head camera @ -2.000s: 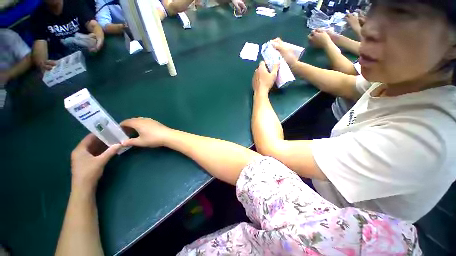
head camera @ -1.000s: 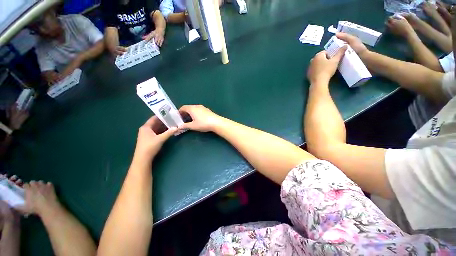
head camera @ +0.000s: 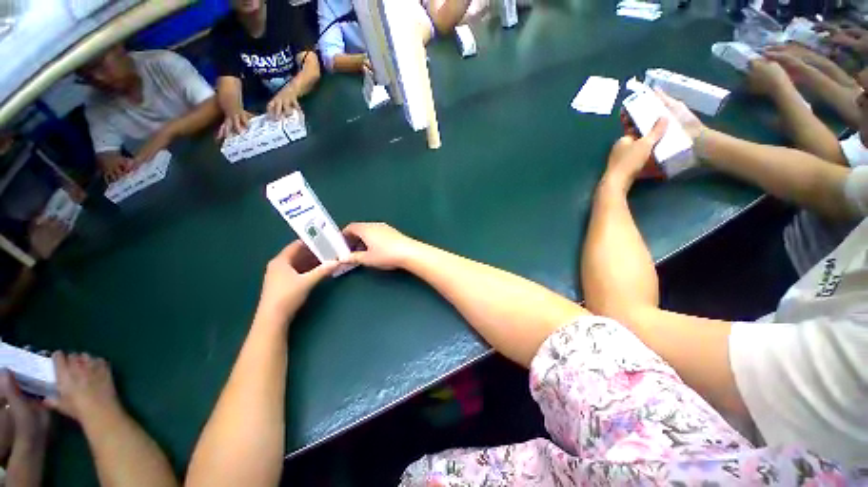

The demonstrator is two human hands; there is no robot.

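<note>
A tall narrow white carton (head camera: 306, 217) with dark blue lettering and a small grey-green picture stands tilted just above or on the dark green bench, left of the view's middle. My left hand (head camera: 290, 281) holds its lower left side, fingers behind it and thumb near the bottom front. My right hand (head camera: 379, 246) holds its lower right side near the bottom end. Both hands are bare. The fingers behind the carton are partly hidden. I cannot tell whether its bottom touches the bench.
The green bench (head camera: 495, 190) has a pale post (head camera: 433, 128) at its middle. A neighbour at right holds a carton (head camera: 668, 133); another carton (head camera: 687, 91) and folded papers (head camera: 596, 95) lie nearby. People across hold carton rows (head camera: 265, 135). Another person's hands hold cartons (head camera: 29, 367) at lower left.
The view has swung left since the first frame, then shifted slightly. My hands keep their hold on the carton. The right neighbour's hands have moved on their carton.
</note>
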